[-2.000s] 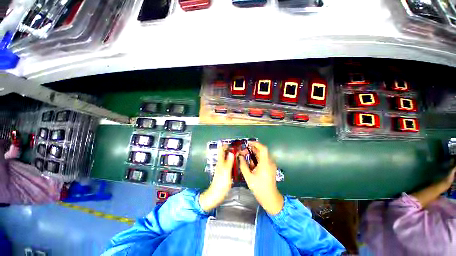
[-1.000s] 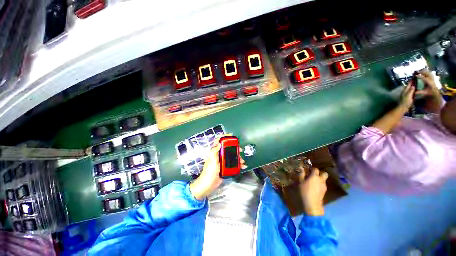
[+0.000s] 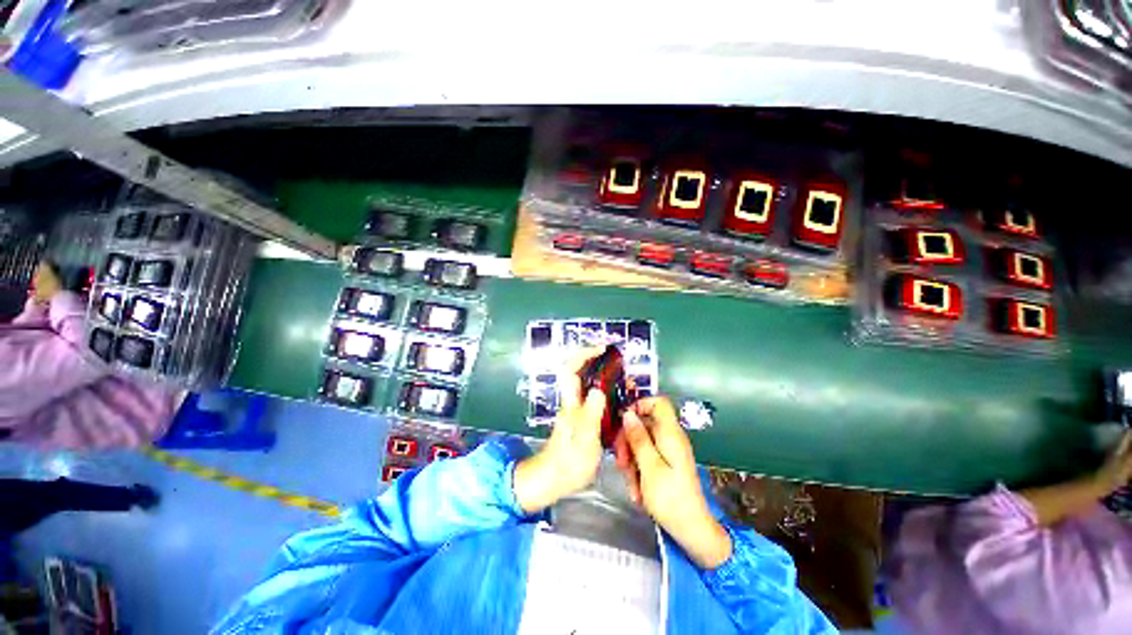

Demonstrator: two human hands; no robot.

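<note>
A red-and-black front housing is held upright on edge between my hands, over the near part of the lens sheet. My left hand is closed round its left side. My right hand has its fingertips at the housing's lower right edge; whether they hold a tool or scrap is too small to tell. The pale lens sheet with dark rectangles lies on the green bench, partly hidden by my hands. A crumpled liner scrap lies to its right.
A blister tray of dark-faced units lies at left. Supply trays with red housings stand on brown board at the back. Another tray of housings is at right. Pink-clad people are on both sides. A white shelf spans above.
My view has swung back left. My right hand has come up from below the bench edge to the housing. The housing has turned from face-up to edge-on.
</note>
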